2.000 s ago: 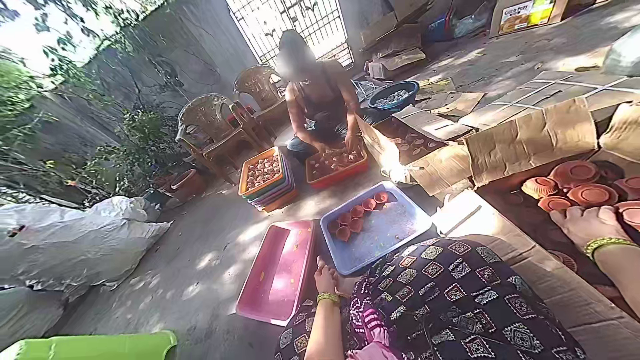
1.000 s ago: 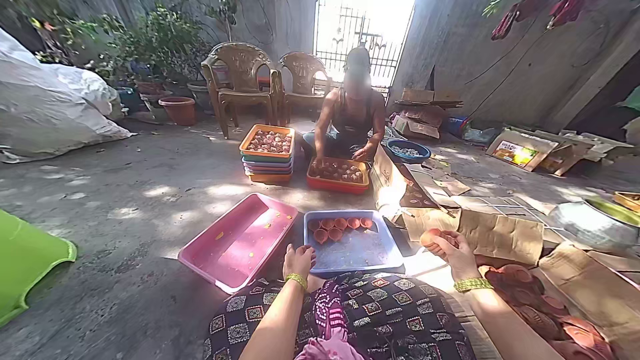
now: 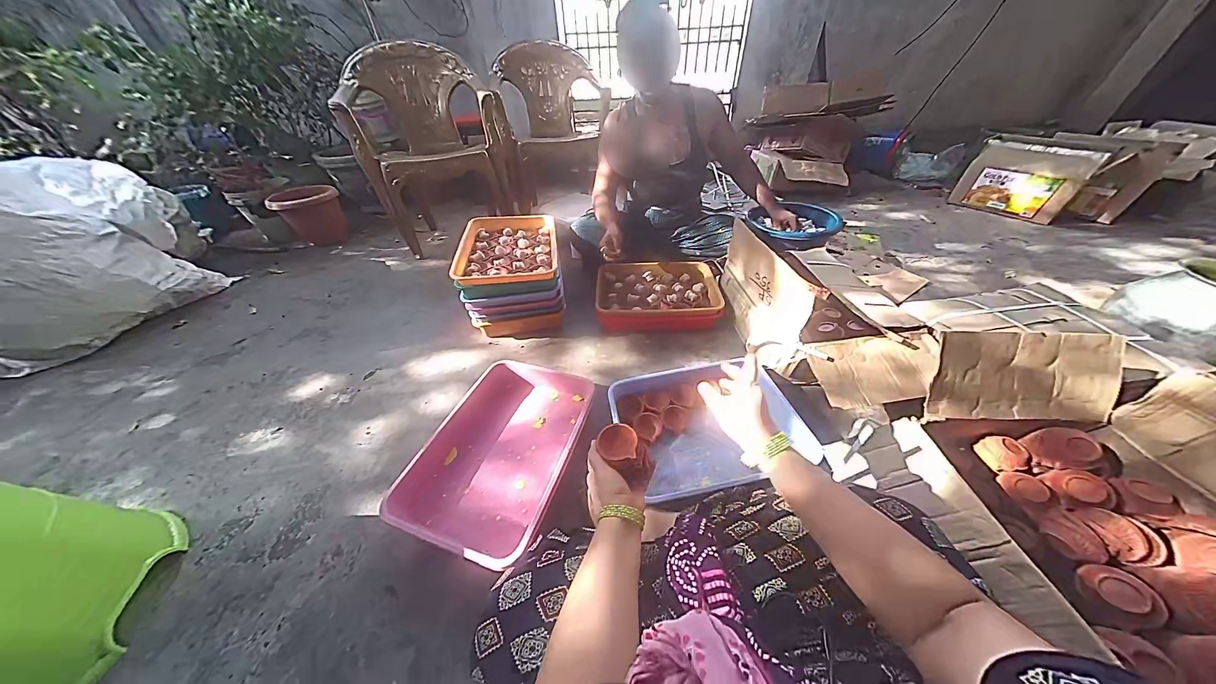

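My left hand point(image 3: 613, 480) holds small terracotta clay cups point(image 3: 619, 444) above the near left edge of a pale blue plastic tray point(image 3: 708, 465). My right hand point(image 3: 739, 404) is over that tray's far part, its fingers partly spread; whether it touches a cup is unclear. Several clay cups point(image 3: 674, 416) sit in the tray's far left part. Left of it lies a pink plastic tray point(image 3: 494, 456) with small yellow bits. A cardboard box at the right holds many terracotta pieces point(image 3: 1121, 537).
Across from me a person point(image 3: 665, 161) sits with an orange-red tray point(image 3: 660, 318) of filled cups and a blue basin point(image 3: 798, 223). Stacked trays point(image 3: 513, 304) stand beside. A green plastic item point(image 3: 76, 570) is at lower left, a white sack point(image 3: 85, 256) behind it. Cardboard flaps point(image 3: 1021, 375) stick up at right.
My right hand has moved left from beside the cardboard box, where it held a clay piece, to over the blue tray. My left hand now holds cups. The other person's one hand now reaches into the basin.
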